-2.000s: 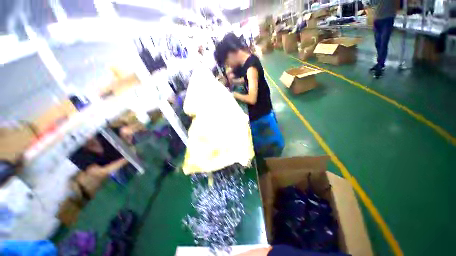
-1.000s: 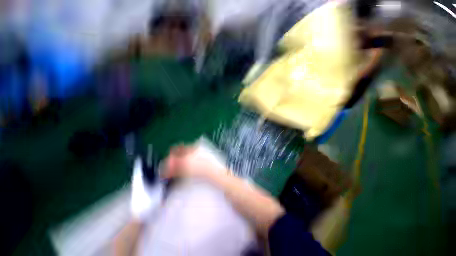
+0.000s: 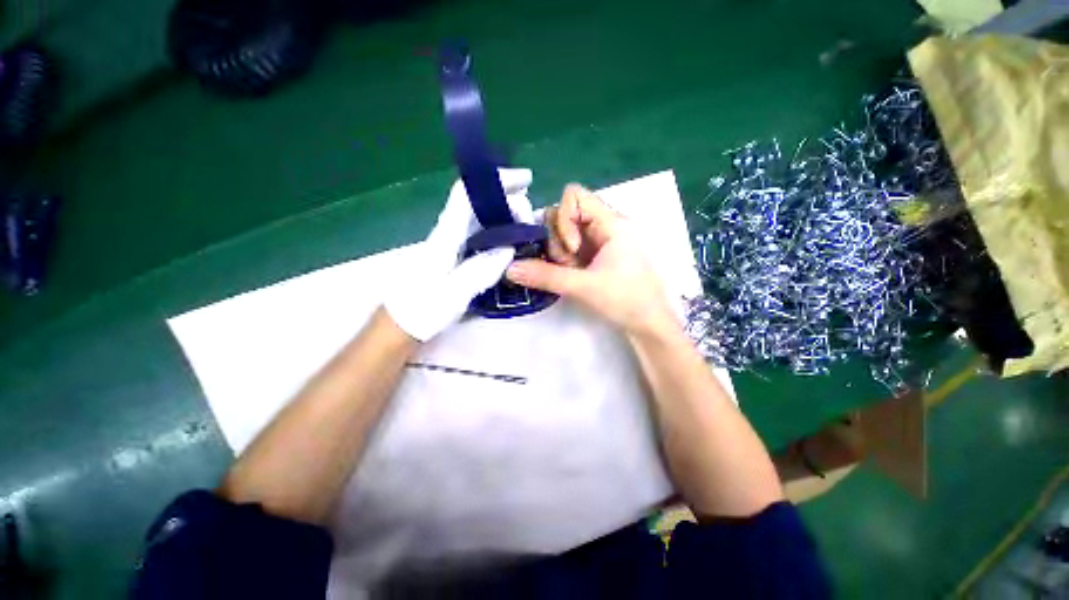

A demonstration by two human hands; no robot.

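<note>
A navy-black plastic stand part [image 3: 512, 287] is held over the white work mat [image 3: 293, 322], its long flat arm pointing up and slightly left. My left hand [image 3: 451, 275], in a white glove, grips the part from its left side. My bare right hand [image 3: 598, 264] is at the right of the rounded base, thumb and fingers on it. A thin silver wire outline shows inside the base near my right thumb. Whether my right fingers pinch a separate wire piece is hidden.
A tangled heap of silver wire clips [image 3: 821, 252] lies right of the mat, against the yellow woven sack [image 3: 1020, 176]. A black ribbed housing [image 3: 240, 45] sits at the upper left. A brown cardboard box [image 3: 894, 440] shows below the table's right edge.
The view has swung down to the mat and sharpened. Both hands are now together on the stand part, where one second ago they were blurred.
</note>
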